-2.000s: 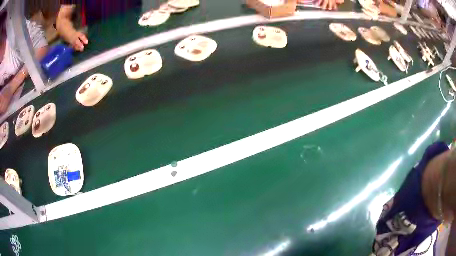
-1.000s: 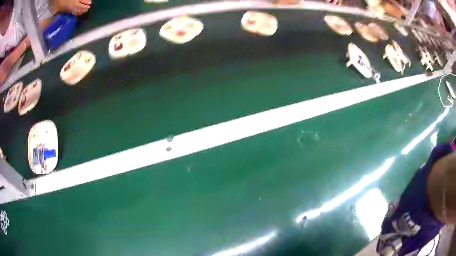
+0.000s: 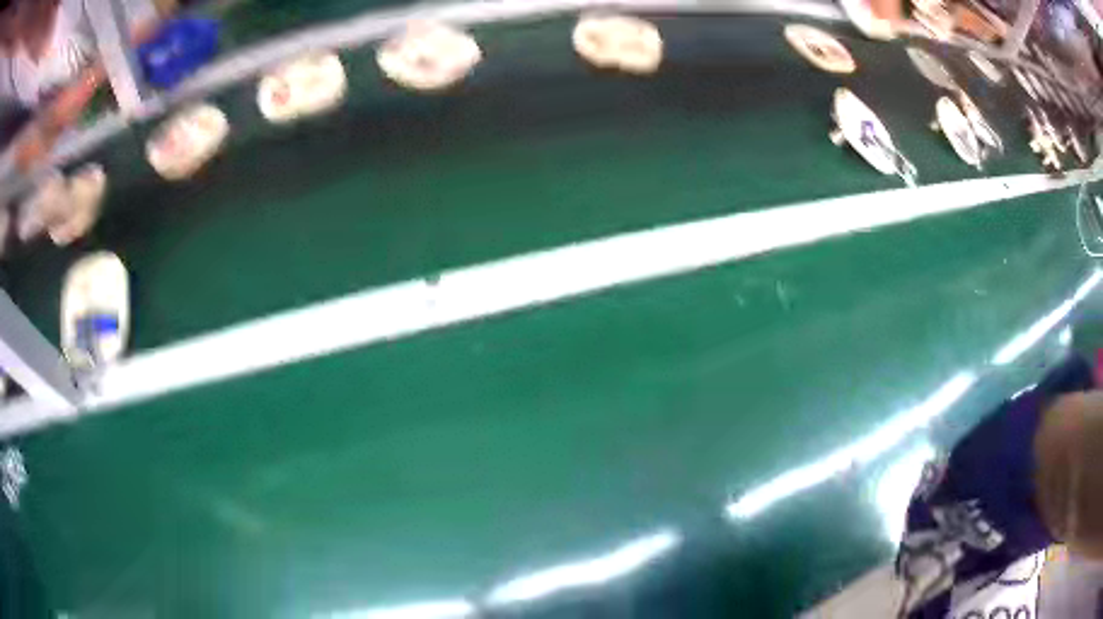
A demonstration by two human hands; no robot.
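Observation:
Neither of my hands is in view. An open cream housing half [image 3: 97, 284] lies on the dark green belt at the far left, with a blue block at its near end; finer parts are blurred. Cream covers [image 3: 429, 56] with brownish spots lie spaced along the far side of the belt. Another open housing half [image 3: 864, 133] lies at the right, with pale wires trailing from its near end towards the rail.
A pale rail [image 3: 544, 268] separates the belt from the glossy green worktop [image 3: 363, 460]. A frame post [image 3: 36, 351] stands at left. Across the belt are a blue bin [image 3: 178, 51] and a person's arm. A dark blue sleeve [image 3: 980, 472] shows at lower right, its owner unclear.
The view has shifted, so the rail sits higher in the picture. The housings and covers have moved left along the belt relative to the rail. No hand of mine has appeared.

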